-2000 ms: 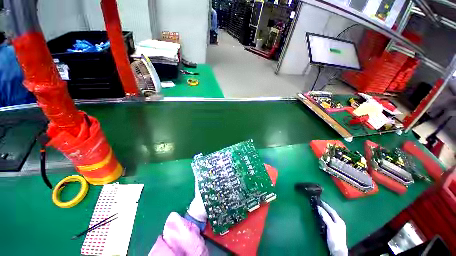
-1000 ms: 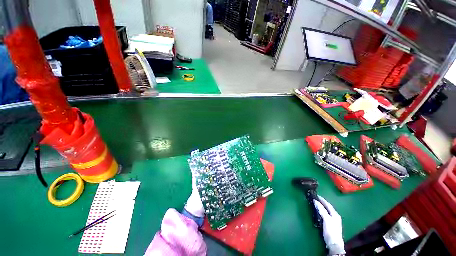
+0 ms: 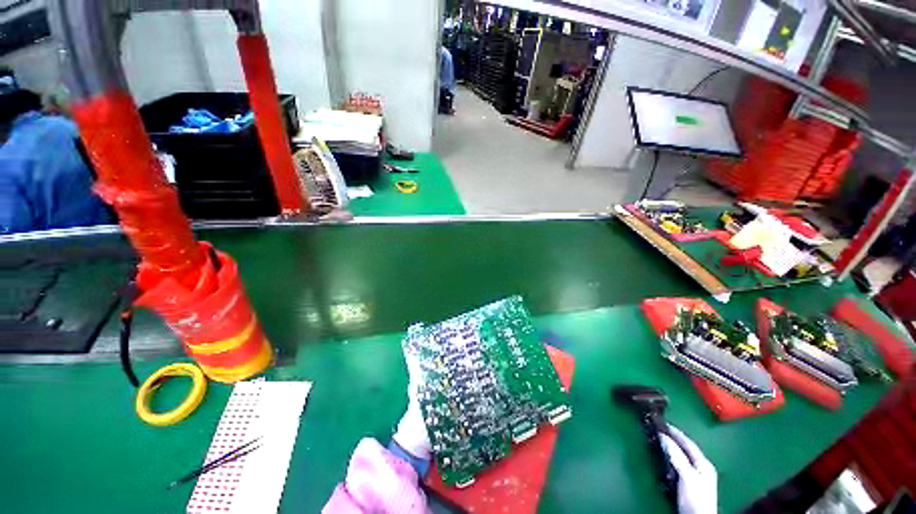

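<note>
A green circuit board is held tilted over a red foam pad, its side dense with small pale parts facing up. My left hand, in a white glove with a pink sleeve, grips the board's left edge; its fingers are mostly hidden behind the board. My right hand, in a white glove, is closed around the handle of a black barcode scanner to the right of the board. The scanner's head points towards the left.
Two boards with heat sinks lie on red pads at right. A label sheet with tweezers, a yellow tape roll and a red-wrapped post are at left. The dark green strip runs behind; a person in blue is at far left.
The whole view has shifted, so things appear slightly lower and further right than one second ago. My left hand still holds the board, and my right hand still holds the scanner.
</note>
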